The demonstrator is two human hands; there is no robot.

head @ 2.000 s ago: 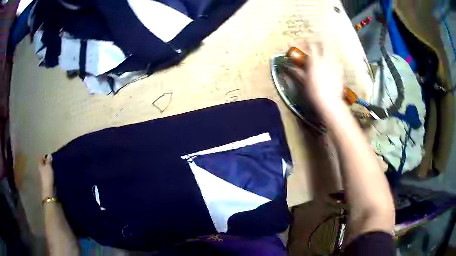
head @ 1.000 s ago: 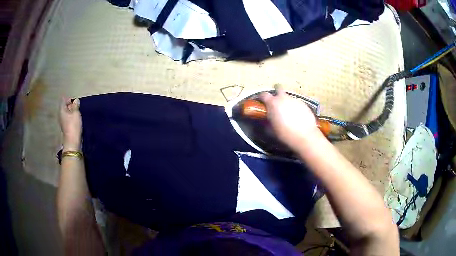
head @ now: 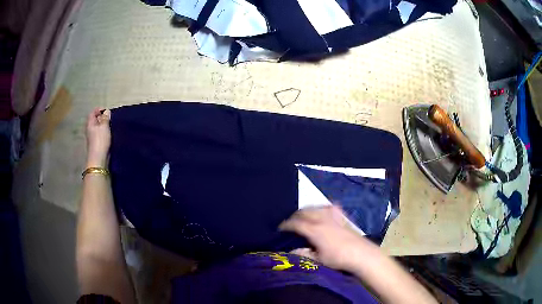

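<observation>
A dark navy garment panel (head: 202, 154) lies flat on the table in front of me. At its right part show a white interfacing area (head: 308, 193) and a shinier bluish navy patch (head: 356, 193). My left hand (head: 98, 132) pinches the panel's upper left corner. My right hand (head: 324, 234), slightly blurred, is over the panel's lower right part, fingers spread apart; it holds no tool. The steam iron (head: 431, 145) with its orange-brown wooden handle is parked right of the panel, not held.
A heap of navy-and-white garment pieces (head: 303, 27) lies at the far side of the beige table (head: 238, 80). The iron's dark cord (head: 514, 160) runs right. A crumpled pale greenish cloth (head: 496, 219) hangs at the right edge. My purple apron (head: 238, 276) touches the near edge.
My right hand has let go of the iron, which now stands farther right, off the panel, and has moved down to the panel's near side. My left hand still holds the corner.
</observation>
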